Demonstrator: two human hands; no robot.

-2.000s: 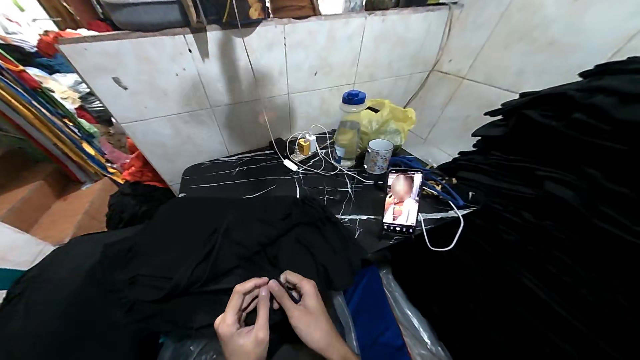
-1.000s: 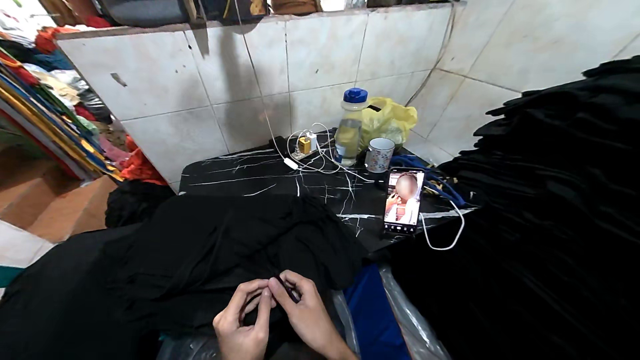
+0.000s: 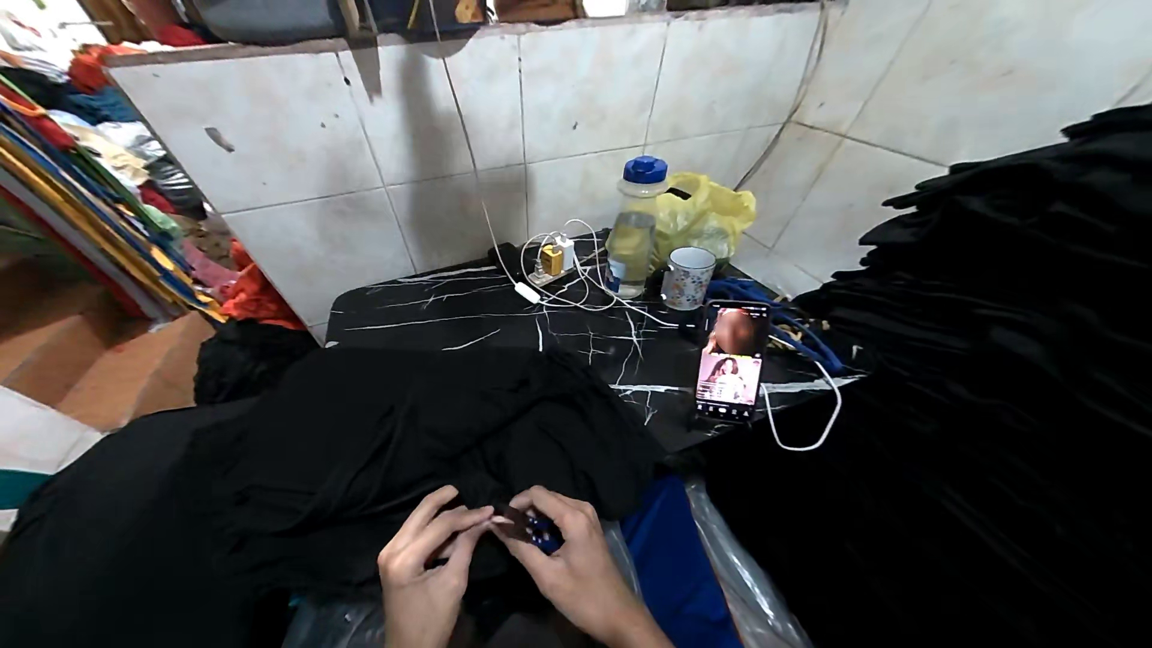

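My right hand [image 3: 571,553] holds a small dark tool with a blue part [image 3: 538,531], perhaps thread snips, between thumb and fingers. The thumb and fingertips of my left hand [image 3: 432,549] are pinched together right beside the tool's tip; whether thread or a bit of cloth is between them is too small to tell. Both hands are over black fabric [image 3: 432,423] that lies bunched at the near side of the black marble-patterned table [image 3: 414,310].
A lit phone [image 3: 729,360] with a white cable stands near a patterned mug [image 3: 689,277], a blue-capped bottle [image 3: 634,234], a yellow plastic bag [image 3: 706,216] and a charger [image 3: 553,259]. Tall stacked black fabric [image 3: 1008,360] rises on the right; blue cloth [image 3: 675,558] lies by my right hand.
The dark tool now shows in my right hand; it was not visible before. My hands have shifted from fingertips pinched together to the tool's tip by my left fingers. The phone's picture has changed.
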